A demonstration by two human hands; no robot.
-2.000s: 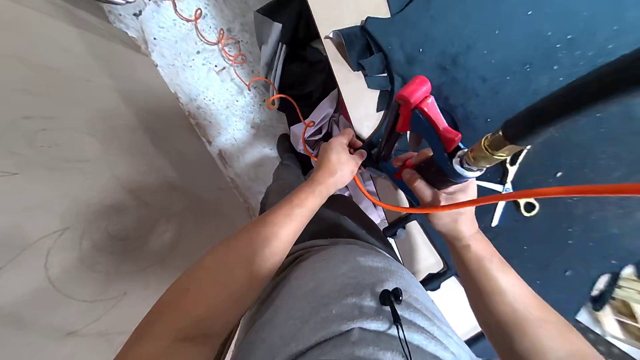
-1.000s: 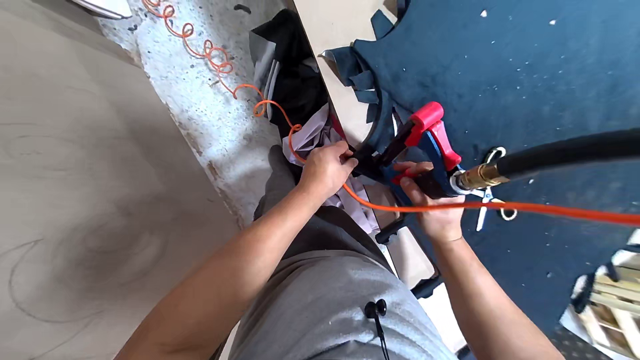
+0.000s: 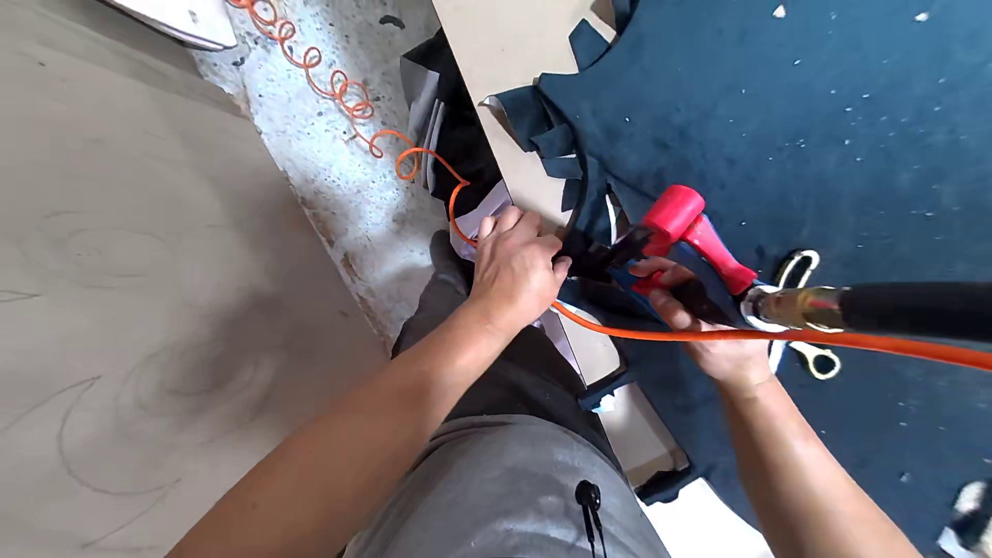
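Observation:
My right hand [image 3: 690, 310] grips the handle of a red-and-blue air-powered tool [image 3: 701, 232], with a brass fitting [image 3: 814, 308] and a thick black hose [image 3: 918, 310] at its back. The tool's dark nose points left, toward the edge of the blue fabric [image 3: 759, 124]. My left hand [image 3: 518, 263] lies close to that nose at the board's edge, fingers bent; what lies under them is hidden. An orange air hose [image 3: 682, 335] passes under my left hand and across my right wrist. Cut fabric flaps [image 3: 535, 124] fold over the pale board [image 3: 515, 46]. Scissors [image 3: 814, 360] lie partly behind the tool.
An orange coiled hose [image 3: 341, 89] trails over the speckled concrete floor [image 3: 325, 155]. Black and grey cloth [image 3: 457, 108] bunches beside the board. A large pale panel [image 3: 155, 271] with pencil lines fills the left. Earphones [image 3: 589, 496] hang over my grey shirt.
My left hand has turned flatter, with its back now facing up beside the tool's nose. My right hand keeps its grip on the tool.

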